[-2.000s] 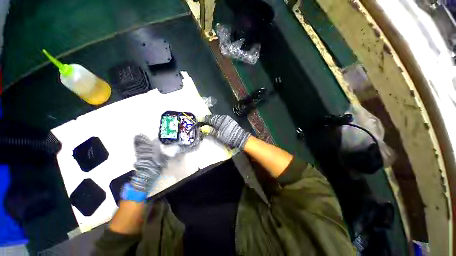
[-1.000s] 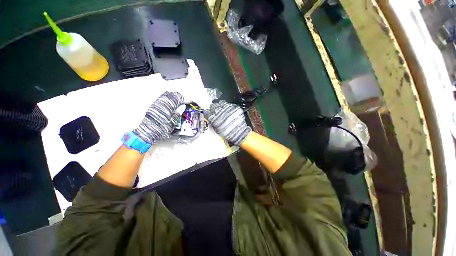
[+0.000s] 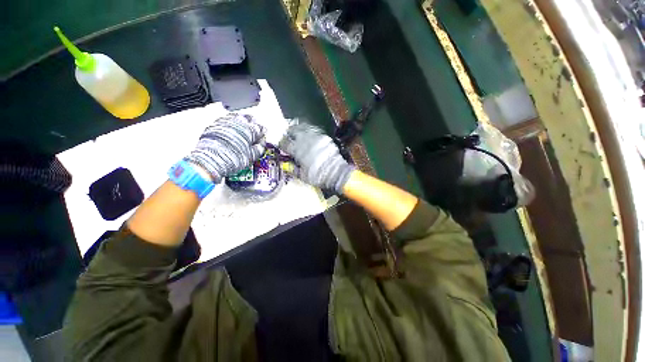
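The open black housing with a green circuit board and coloured wires (image 3: 264, 174) lies on the white sheet (image 3: 233, 220), with clear plastic bag film around its lower side. My left hand (image 3: 226, 146), in a grey-white striped glove, is bent over its upper left part and covers some of the board. My right hand (image 3: 315, 155), gloved and blurred, is at its upper right, by the wires and a small yellowish part. Both hands' fingertips are close together above the housing. What they pinch is hidden or blurred.
A squeeze bottle with yellow liquid (image 3: 113, 86) lies at upper left, beside stacked black covers (image 3: 179, 83) and black plates (image 3: 223, 47). A black cover (image 3: 116, 193) lies on the sheet's left. Right of the bench, a green trough holds a bagged unit (image 3: 498, 180) and cords.
My left hand came from the sheet's lower left to the housing and now covers its upper left. My right hand's fingers shifted slightly up and left. The view has also shifted.
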